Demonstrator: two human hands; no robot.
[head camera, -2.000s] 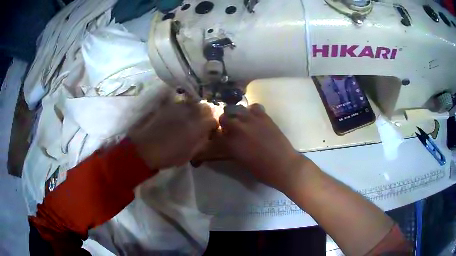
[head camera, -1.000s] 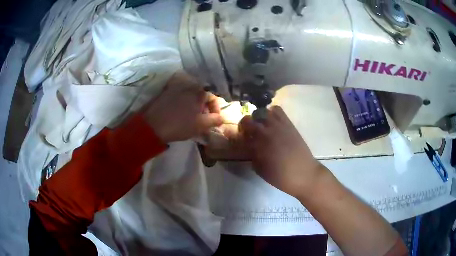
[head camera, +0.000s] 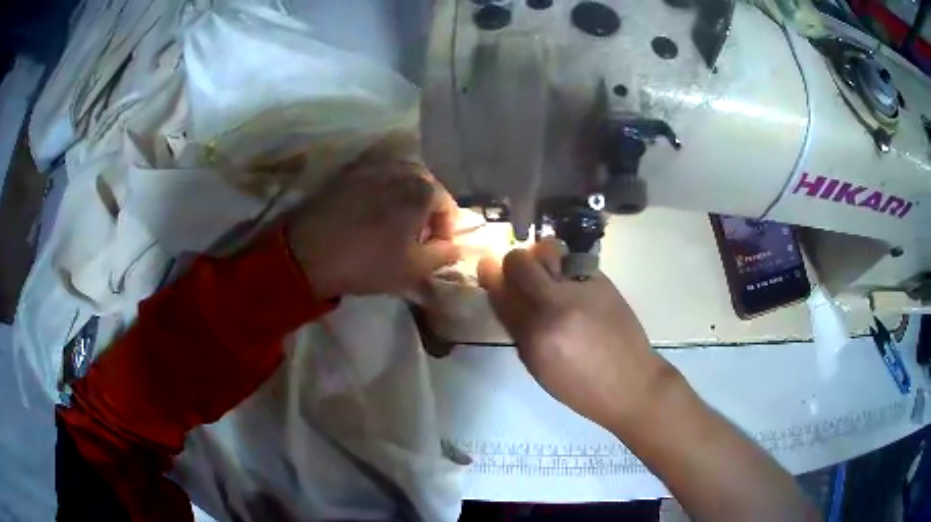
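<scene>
The pale garment (head camera: 347, 408) hangs over the table's front edge under my left forearm and spreads up to the left of the machine. My left hand (head camera: 383, 229) pinches its narrow edge just left of the needle area. My right hand (head camera: 572, 326) is at the right of the needle, its fingertips closed at the lit cloth; what they hold is hidden. The presser foot and needle area (head camera: 523, 237) is in bright lamp glow and blurred. The cream sewing machine (head camera: 704, 112) with HIKARI lettering stands above both hands.
A smartphone (head camera: 761, 267) with a lit screen lies under the machine arm. Blue thread snips (head camera: 891, 355) lie at the far right, near a white scrap (head camera: 829, 331). A printed tape scale (head camera: 572, 459) runs along the table's front edge. More pale cloth (head camera: 102, 82) is heaped at the upper left.
The view has shifted, so the machine and phone sit further right and lower in the picture. Both hands remain at the needle area, with the left hand now a little apart from the right.
</scene>
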